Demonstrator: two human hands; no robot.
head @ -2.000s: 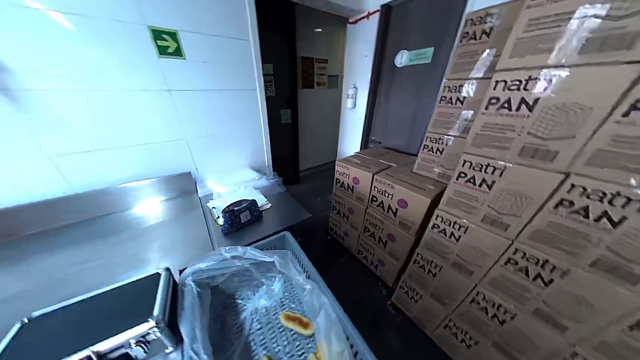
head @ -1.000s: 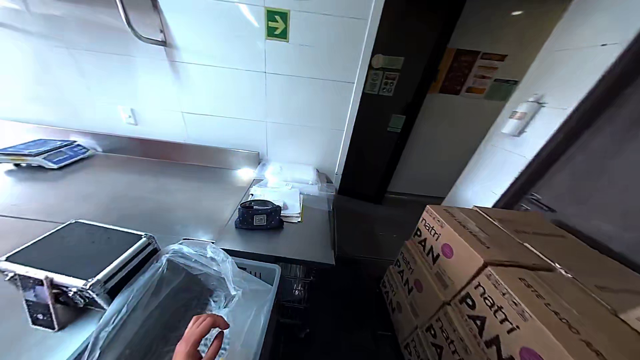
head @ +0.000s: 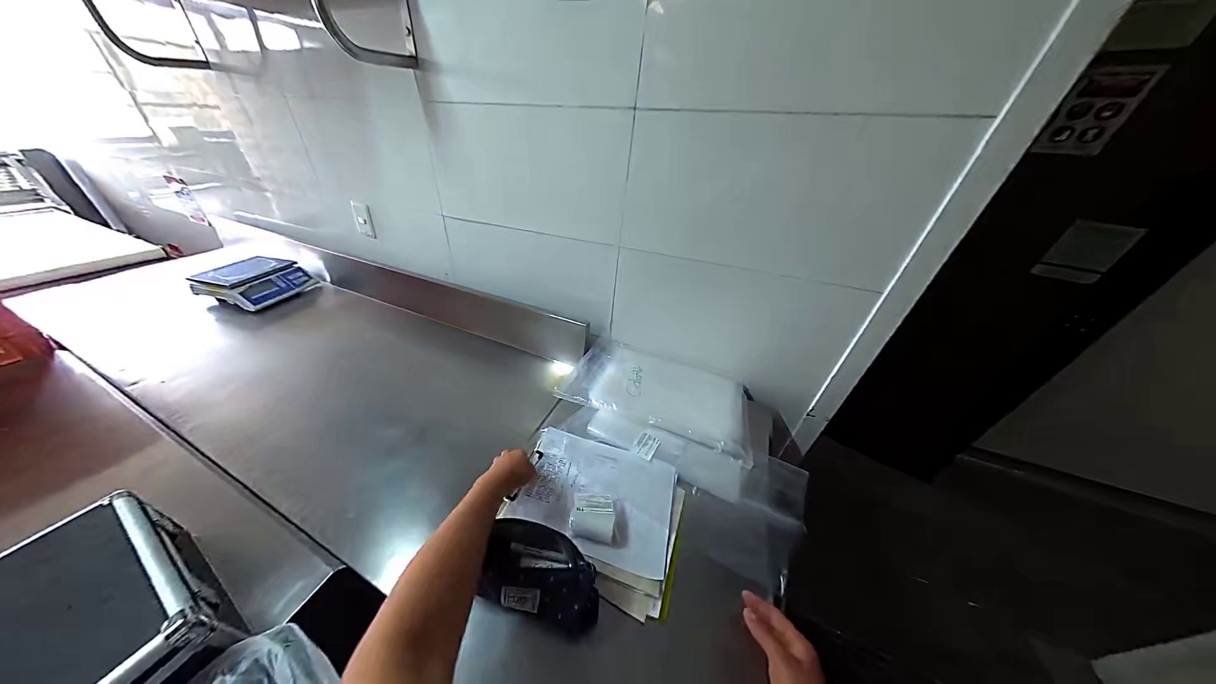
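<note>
My left hand (head: 514, 472) is at the clip edge of a clipboard with papers (head: 627, 484); its fingers are partly hidden, so its grip is unclear. A small roll of white labels (head: 594, 519) lies on the papers. Just below, a dark blue zip pouch (head: 540, 578) stands open on the steel counter. My right hand (head: 781, 638) is at the counter's right edge, fingers extended, near the lower corner of a clear plastic bag (head: 750, 522). Behind the papers lie packed white plastic bags (head: 665, 394) against the wall.
A blue and white digital scale (head: 255, 282) sits farther back on the steel counter (head: 380, 380). At the lower left are a black case with metal edges (head: 90, 598) and a crumpled clear plastic bag (head: 271, 657). A dark doorway (head: 1026, 285) is at the right.
The view has swung left and closer to the papers and pouch. My left hand is now in view at the clipboard. The stacked cardboard boxes are out of view.
</note>
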